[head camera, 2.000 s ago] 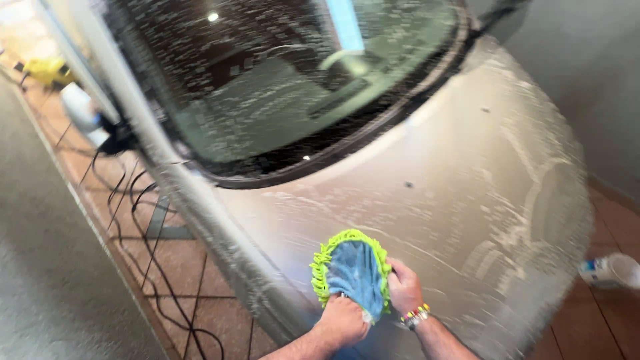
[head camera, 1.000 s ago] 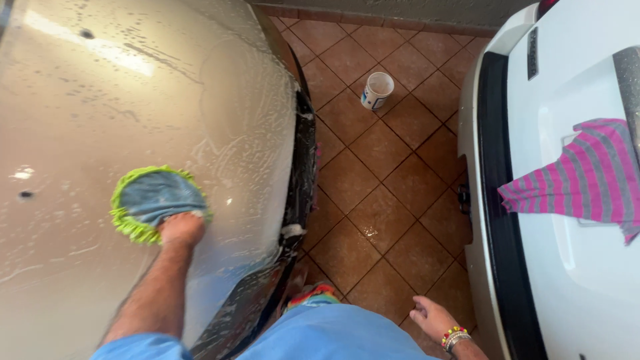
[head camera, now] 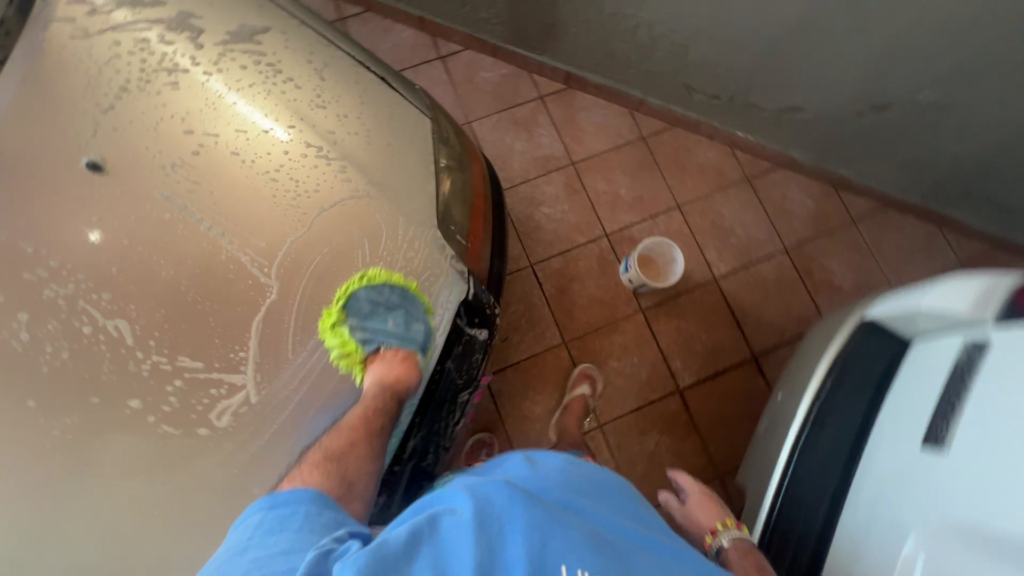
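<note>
A blue wash mitt with a lime-green noodle fringe (head camera: pixel 384 314) lies flat on the wet, soapy hood of a beige car (head camera: pixel 184 320), close to its front corner by the headlight (head camera: pixel 464 192). My left hand (head camera: pixel 394 373) is at the mitt's cuff, its fingers partly hidden. My right hand (head camera: pixel 694 506), with bracelets at the wrist, hangs low beside my blue shirt, fingers apart and holding nothing. Foam streaks and water drops cover parts of the hood.
A white plastic bucket (head camera: pixel 653 264) stands on the terracotta tile floor between the cars. The rear of a white car (head camera: pixel 912 448) is at the right. A grey wall (head camera: pixel 760 88) runs along the far side. My sandalled feet are below me.
Two seconds ago both hands were at the mitt; my right hand has let go. Since one second ago, my left hand has moved the mitt to the hood's front corner. The view has turned.
</note>
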